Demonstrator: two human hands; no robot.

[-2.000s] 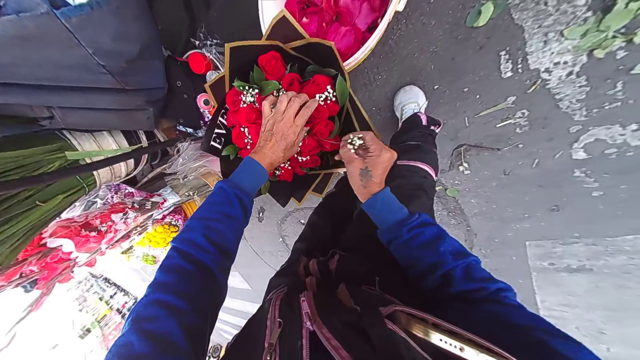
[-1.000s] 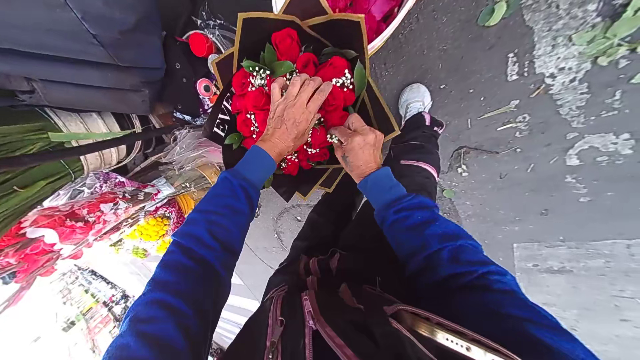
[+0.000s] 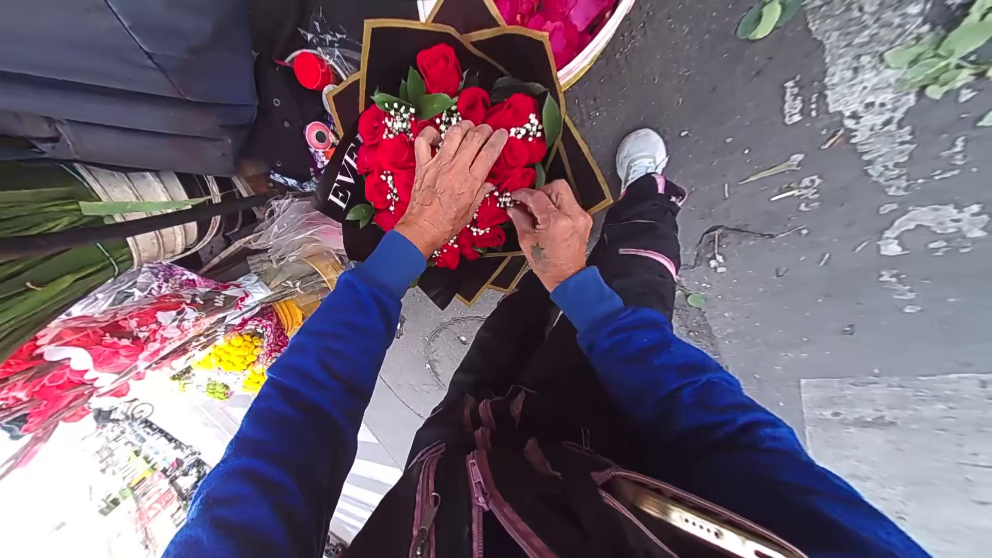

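A bouquet of red roses (image 3: 439, 70) with green leaves and sprigs of white baby's breath (image 3: 527, 128) stands in black wrapping paper (image 3: 387, 46) with gold edges. Across the middle of the roses lies my left hand (image 3: 453, 182), its fingers spread over the blooms. My right hand (image 3: 552, 229) is at the bouquet's right side, thumb and forefinger pinched together on a small sprig of baby's breath (image 3: 504, 199) among the roses. The sprig's stem is hidden. Printed lettering shows on the wrap's left side.
A white bucket (image 3: 597, 46) of magenta flowers stands behind the bouquet. At the left are long green stems (image 3: 46, 256), wrapped red and yellow flowers (image 3: 232, 353) and a dark cloth-like cover (image 3: 124, 85). My shoe (image 3: 642, 155) rests on grey pavement strewn with leaves at the right.
My right hand has moved left from the bouquet's edge, bringing the baby's breath it held in among the roses. My left hand stays on the blooms.
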